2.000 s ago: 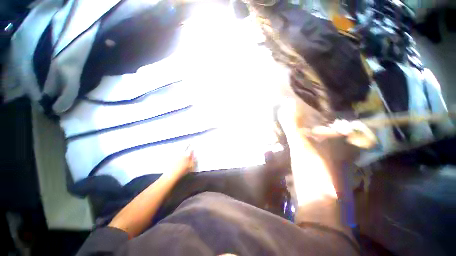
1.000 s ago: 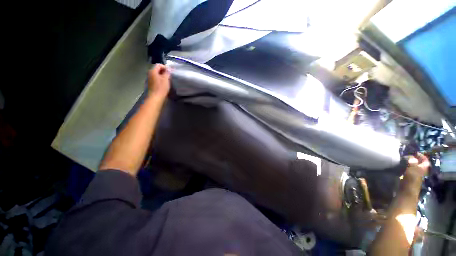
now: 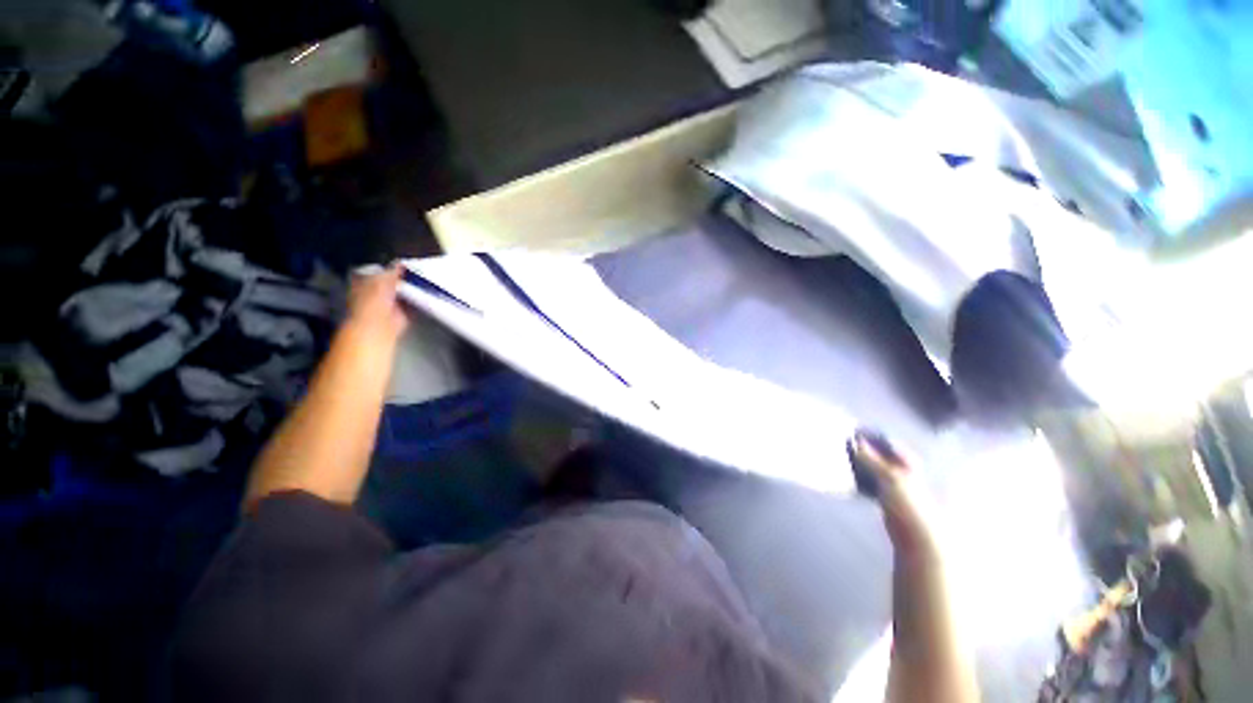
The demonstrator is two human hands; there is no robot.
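A white garment panel with narrow dark lines is stretched between my two hands, above the table's near left edge. My left hand grips its left end. My right hand grips its right end, where a small dark part shows at the fingers. The grey padded table cover lies behind the panel. More white panels with dark parts are heaped on the far side of the table.
A pale side board edges the table. Heaped black and white cloth lies at the left. A blue crate is below the held panel. Patterned dark cloth is at the lower right. Window light blows out the right side.
The view has turned towards the table's left end. The panel, earlier held along the table's front, is now held over the left end near the crate. Both hands still hold it.
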